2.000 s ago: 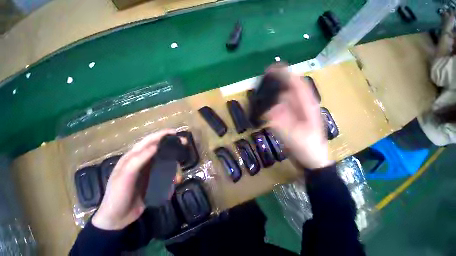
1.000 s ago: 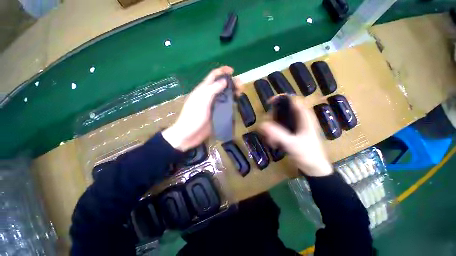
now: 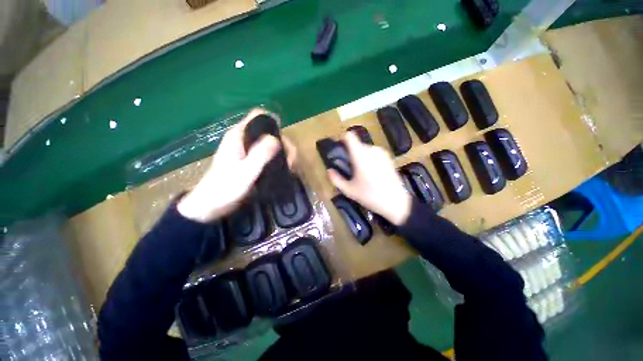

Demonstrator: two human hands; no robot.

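My left hand (image 3: 236, 166) holds a black plastic housing (image 3: 264, 127) above the upper right part of the clear blister tray (image 3: 338, 285). Palm-sized black housings with oval outlines (image 3: 307, 268) lie in the tray in two rows, partly hidden by my left arm. My right hand (image 3: 374, 176) is over the cardboard right of the tray, its fingers around a black piece (image 3: 337, 156) at the left end of the upper row. Narrow glossy black pieces (image 3: 452, 175) lie in two loose rows to the right. Pieces under my right hand are partly hidden.
The green conveyor (image 3: 190, 92) runs behind the bench, with a black piece (image 3: 324, 39) on it. Stacked clear trays (image 3: 42, 296) stand far left. A white-parts tray (image 3: 539, 271) and a blue stool (image 3: 613, 208) are lower right. A metal post (image 3: 525, 35) is upper right.
My left hand has moved left from the loose rows to over the tray, with a black unit in it. My right hand has moved left. More pieces show in the rows at right.
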